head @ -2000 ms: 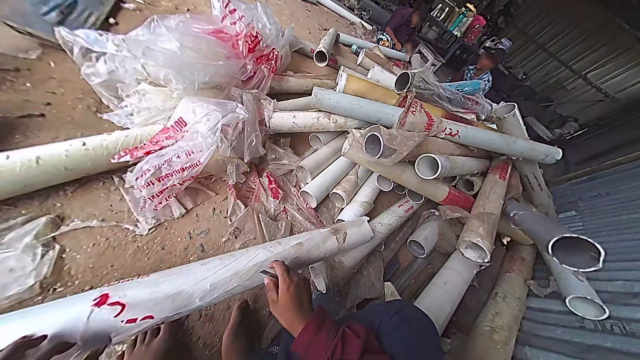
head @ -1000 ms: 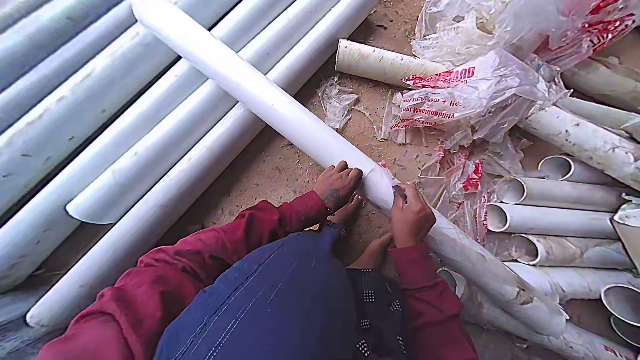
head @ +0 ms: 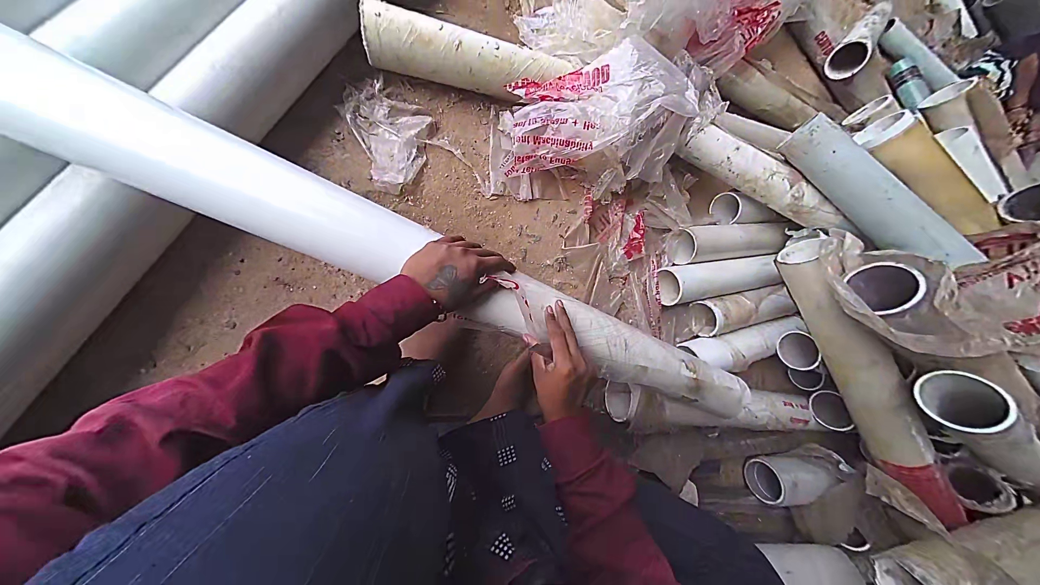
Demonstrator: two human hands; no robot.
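A long white plastic pipe point(head: 309, 207) runs from the upper left down to the middle right, across my lap. Clear plastic film with red print point(head: 520, 296) clings to its lower part, and the length to the left is bare and shiny. My left hand point(head: 459, 272) lies over the pipe at the film's edge, its fingers curled on the top. Beside the near side of the pipe is my right hand point(head: 561, 366), fingers raised against the film. A small dark thing shows between its thumb and fingers; what it is cannot be made out.
Larger white pipes point(head: 268, 49) lie side by side at the upper left. Crumpled clear film with red print point(head: 593, 122) rests on the sandy ground beside an off-white pipe point(head: 455, 57). Many short pipe pieces point(head: 723, 280) are heaped along the right, some wrapped in film.
The view has swung widely since the first frame. Compared with one second ago, my left hand has its fingers spread further over the pipe, and my right hand has moved from its top to the near side.
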